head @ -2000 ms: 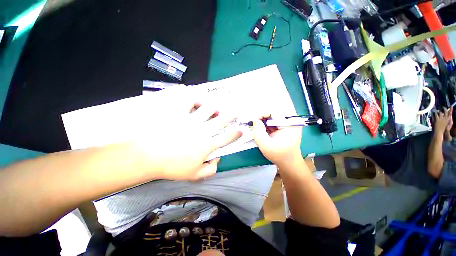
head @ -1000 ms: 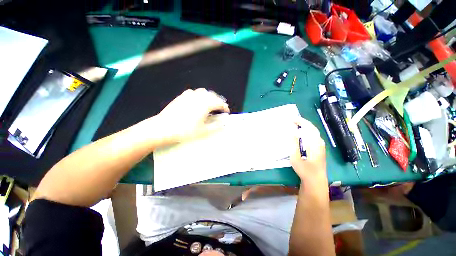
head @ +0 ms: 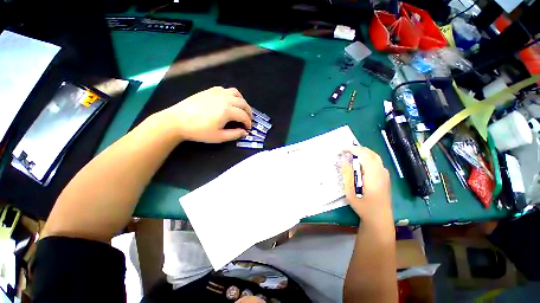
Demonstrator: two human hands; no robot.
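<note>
My left hand (head: 214,116) is over the black mat (head: 204,77), fingers bent. Its fingertips are at the left ends of several silver-grey strips (head: 258,128) fanned on the mat; whether they pinch one is hidden. My right hand (head: 372,182) is shut on a dark and white pen (head: 357,176), held upright over the right end of a white paper sheet (head: 260,188). The sheet has small printing or writing near its top and right side. It lies below the strips, its lower left corner past the bench's front edge.
Right: thick black cylinder (head: 408,154) with thin tip, slim tools, red packet (head: 480,186), pale yellow tape (head: 453,125), white round item (head: 510,131). Back right: red bins (head: 408,29). A small black device (head: 338,93) lies beyond the paper. Left: display panel (head: 58,127), white sheet (head: 21,74).
My left hand has moved off the paper to the strips, uncovering them. The paper has turned, its left end now nearer me. My right hand has stopped writing and holds the pen more upright.
</note>
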